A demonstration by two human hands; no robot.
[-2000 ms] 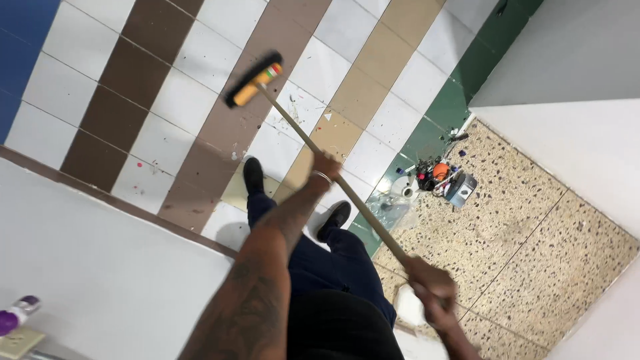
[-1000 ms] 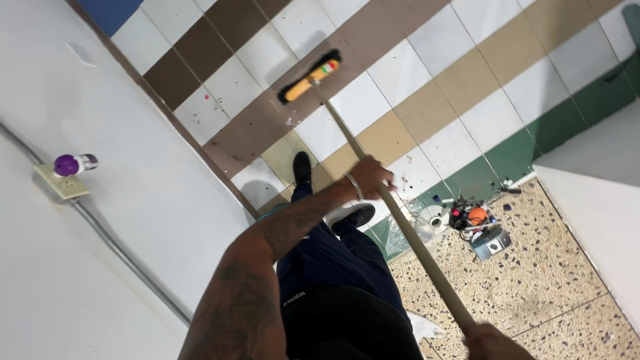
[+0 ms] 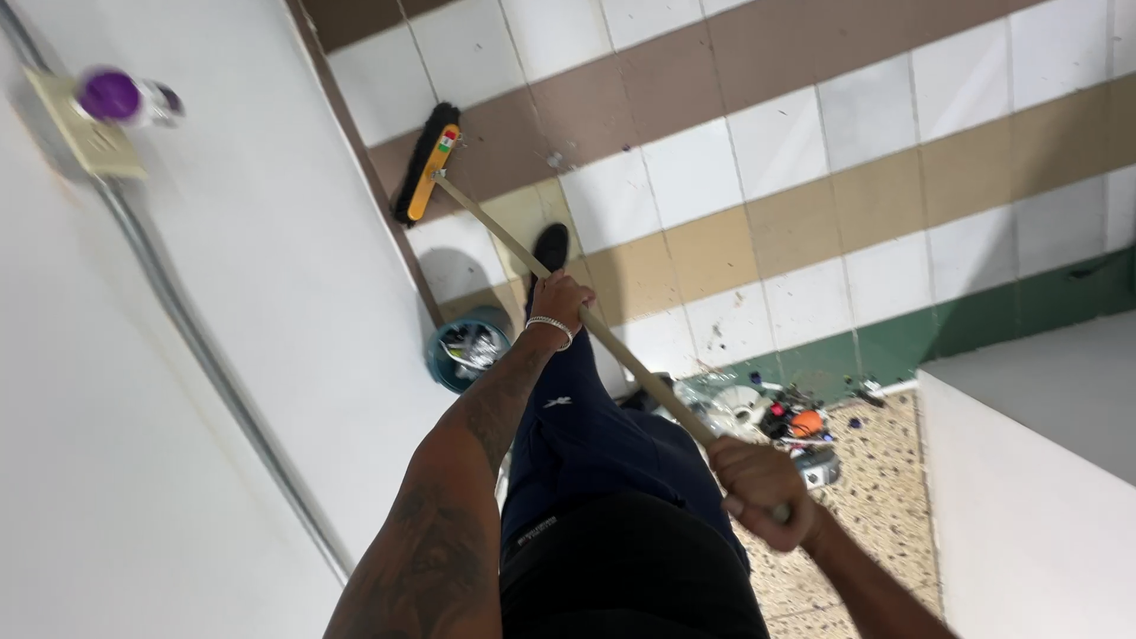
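A push broom's head (image 3: 431, 167), yellow-orange with black bristles, lies on brown floor tiles close to the baseboard at the left wall. Its long wooden handle (image 3: 635, 366) runs down and right across my legs. My left hand (image 3: 561, 303), with a bracelet at the wrist, is closed round the middle of the handle. Near the handle's end, my right hand (image 3: 765, 490) grips it. A few small bits of litter (image 3: 557, 160) lie on the tiles right of the broom head.
A teal bucket (image 3: 437, 366) holding trash stands by the wall, left of my leg. Beyond my right hand is a pile of debris (image 3: 790, 422) with an orange piece and clear plastic. A wall outlet (image 3: 114, 151), conduit (image 3: 200, 355) and white partition (image 3: 1029, 479) flank the floor.
The broom head has moved across the tiles to beside the left wall's baseboard. Both hands have stayed on the handle. The view has swung, bringing the bucket into sight.
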